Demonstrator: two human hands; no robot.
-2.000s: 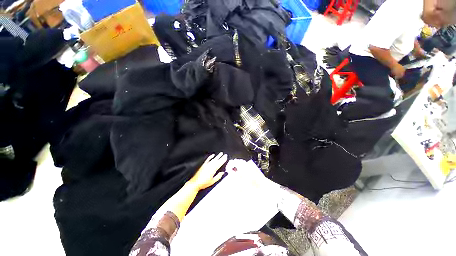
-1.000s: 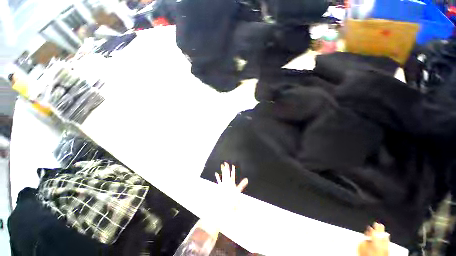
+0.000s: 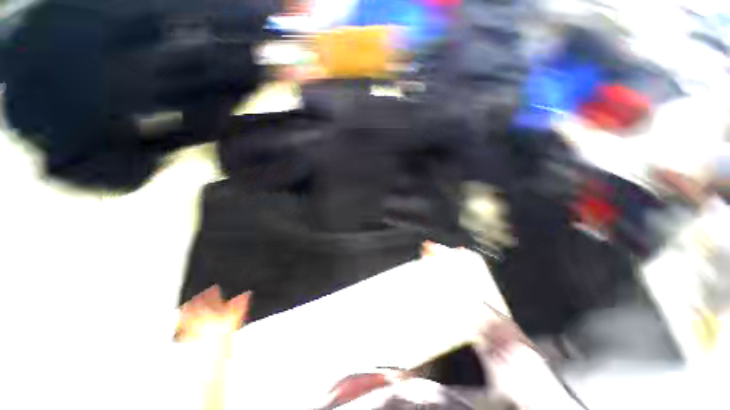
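The frame is strongly blurred. A black garment (image 3: 280, 248) lies spread in front of me, its straight lower edge along the white table edge (image 3: 360, 308). My left hand (image 3: 212, 312) is at the garment's lower left corner, fingers spread and pointing forward. My right hand (image 3: 440, 250) is a small blurred patch at the garment's lower right, near the table corner; its fingers and anything in them cannot be made out.
A dark garment heap (image 3: 120, 88) lies at the upper left. A brown box (image 3: 352, 52) and blue crates (image 3: 560, 88) stand at the back. A person in white (image 3: 688, 144) is at the right, near red stools (image 3: 616, 108).
The view has swung back to the right. The plaid cloth on the left has left the picture, and the person and crates on the right are in view again.
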